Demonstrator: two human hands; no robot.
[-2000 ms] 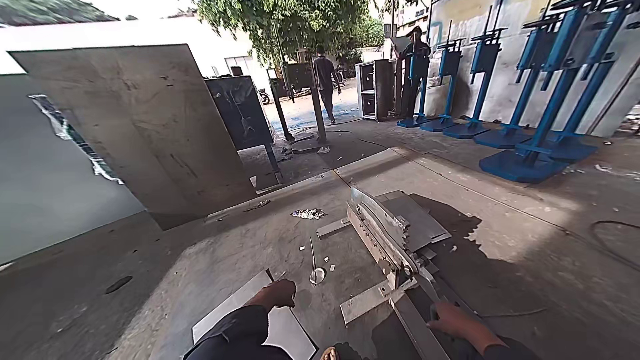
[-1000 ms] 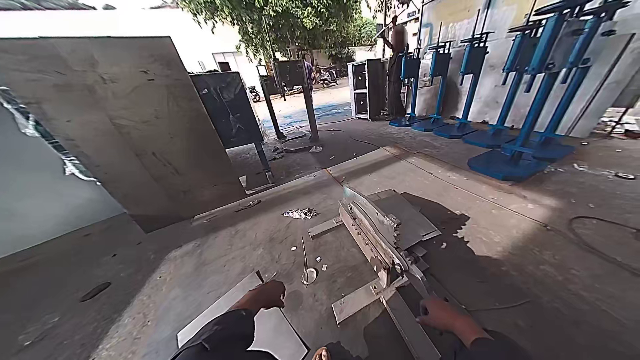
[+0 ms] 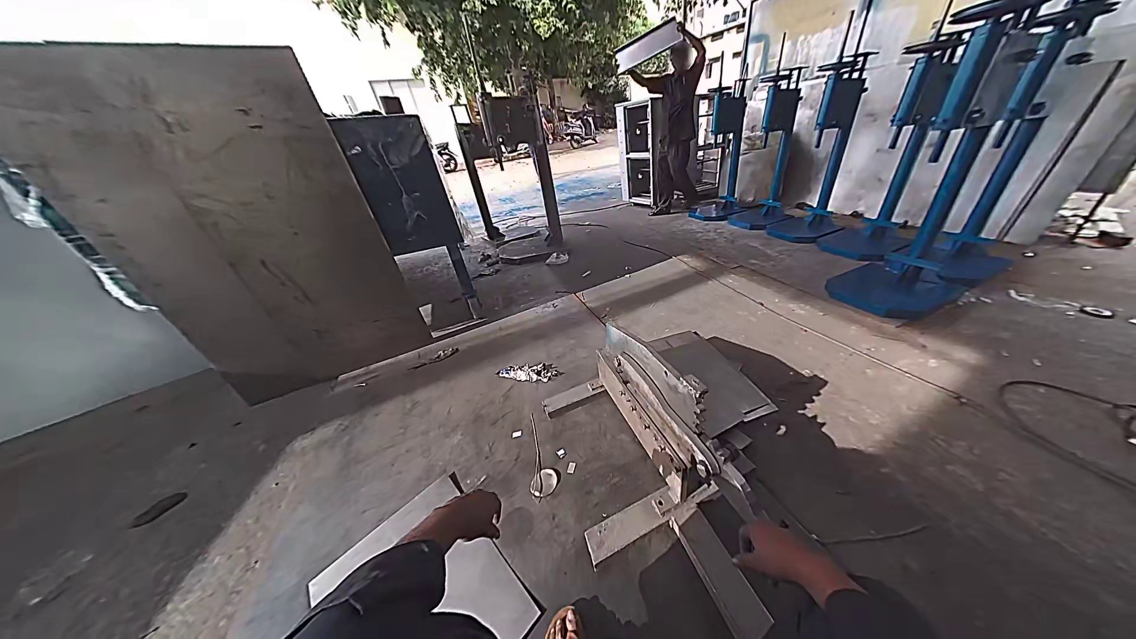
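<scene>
My left hand (image 3: 466, 517) is over a pale sheet-metal piece (image 3: 484, 581) on the floor at lower left, fingers curled; what is between them cannot be made out. To the right stands a hand-lever metal shear (image 3: 657, 408) on flat steel feet. My right hand (image 3: 772, 550) is closed at the lower end of the shear's lever (image 3: 735, 488), low on the right. Behind the shear lie flat metal sheets (image 3: 714, 377). A small round dish (image 3: 545, 482) with a thin stick sits between my left hand and the shear.
Large metal sheets (image 3: 213, 213) lean at the left. Blue floor-standing presses (image 3: 896, 288) line the right wall. A person (image 3: 679, 115) at the back holds a panel overhead beside a metal cabinet (image 3: 637, 151). A cable (image 3: 1047, 435) lies at right; crumpled scrap (image 3: 530, 373) lies mid-floor.
The person at the back now has a panel raised overhead beside the cabinet. My hands stay in about the same places, by the pale sheet and the shear's lever.
</scene>
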